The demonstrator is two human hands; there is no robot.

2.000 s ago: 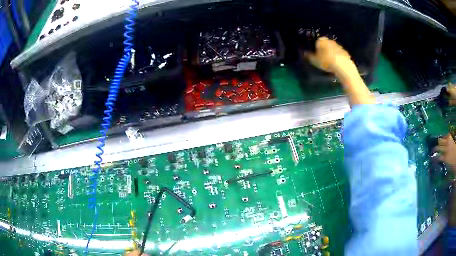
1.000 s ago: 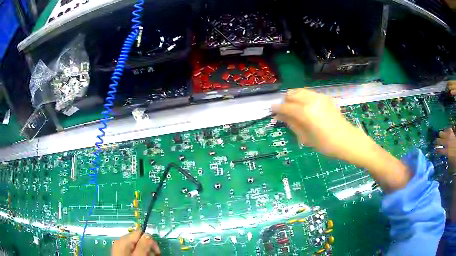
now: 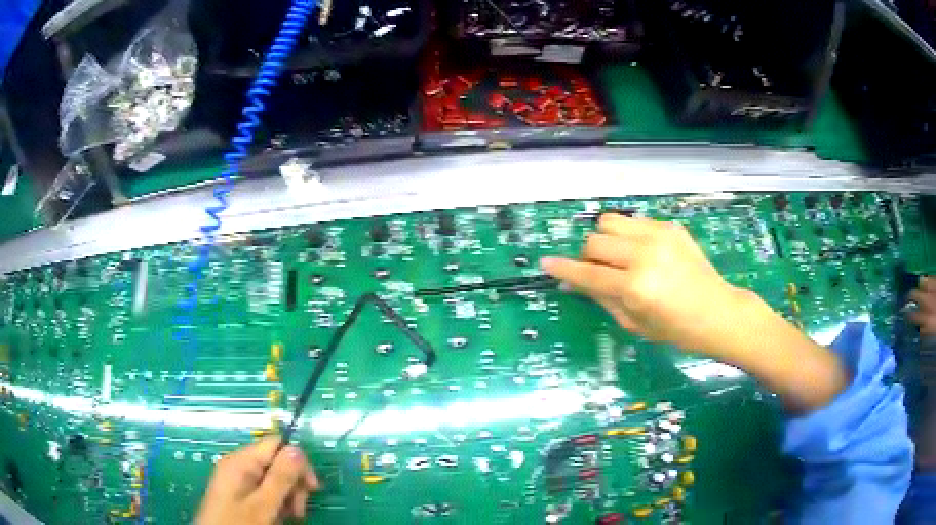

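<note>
A large green circuit board (image 3: 482, 369) with white markings lies in front of me. My left hand (image 3: 259, 484) is at the bottom, its fingers closed on the lower end of a bent black strip (image 3: 330, 361). The strip's bend and short arm lie over the board. My right hand (image 3: 641, 275) is over the board's right part, thumb and fingertips drawn together at the end of a straight black strip (image 3: 482, 288). Whether it grips this strip or a small part is hidden by the fingers and blur.
A pale rail (image 3: 411, 193) runs behind the boards. Behind it stand a bin of red parts (image 3: 513, 97), other black bins and a clear bag of white parts (image 3: 154, 92). A coiled blue cord (image 3: 249, 115) hangs at left. Another person's hand (image 3: 923, 305) shows at the right edge.
My right hand has come from the bin at upper right, over the rail, down to the board. My left hand shows more fully, still on the bent strip. The view has shifted towards the boards.
</note>
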